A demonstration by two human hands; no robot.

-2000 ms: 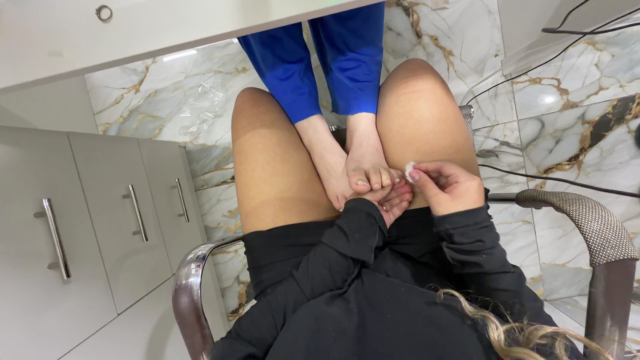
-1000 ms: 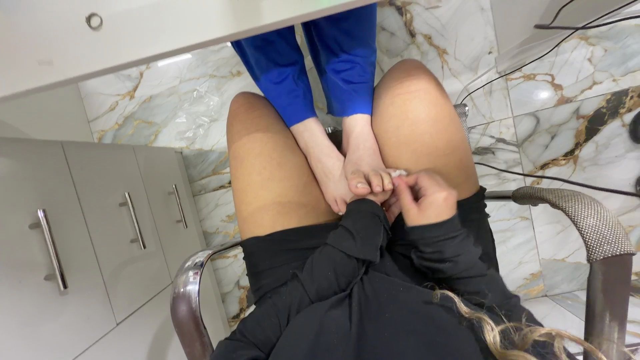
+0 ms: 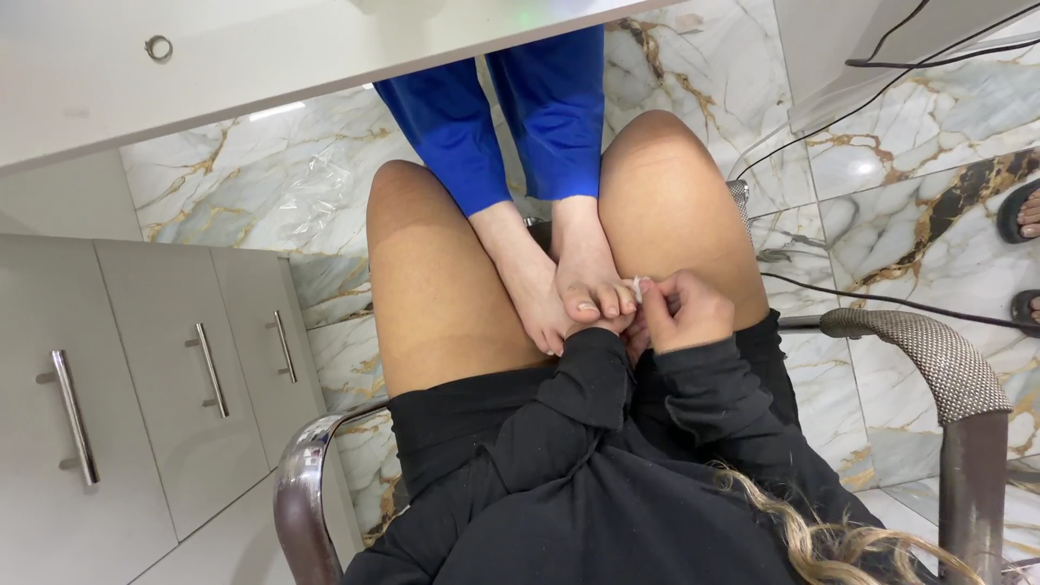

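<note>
Another person's two bare feet rest between my thighs, below blue trouser legs (image 3: 552,122). My right hand (image 3: 691,313) pinches a small white tuft, perhaps cotton (image 3: 638,288), between thumb and fingers, close against the outer toes of the foot on the right (image 3: 587,260). My left hand (image 3: 613,325) is under that foot's toes, its fingers mostly hidden by the foot and my black sleeve; it appears to support the toes. The foot on the left (image 3: 520,272) lies beside it, its toes partly behind the other foot and near my left wrist.
A white tabletop (image 3: 268,57) crosses above the trouser legs. Grey drawers (image 3: 154,390) with metal handles stand at the left. Chair armrests (image 3: 305,496) flank me. Clear plastic film (image 3: 317,191) and black cables (image 3: 877,305) lie on the marble-patterned floor. Another person's sandalled feet (image 3: 1025,213) show at the right edge.
My right hand has brought the white tuft from just beside the toes to the outer toes. My left hand stays under the foot.
</note>
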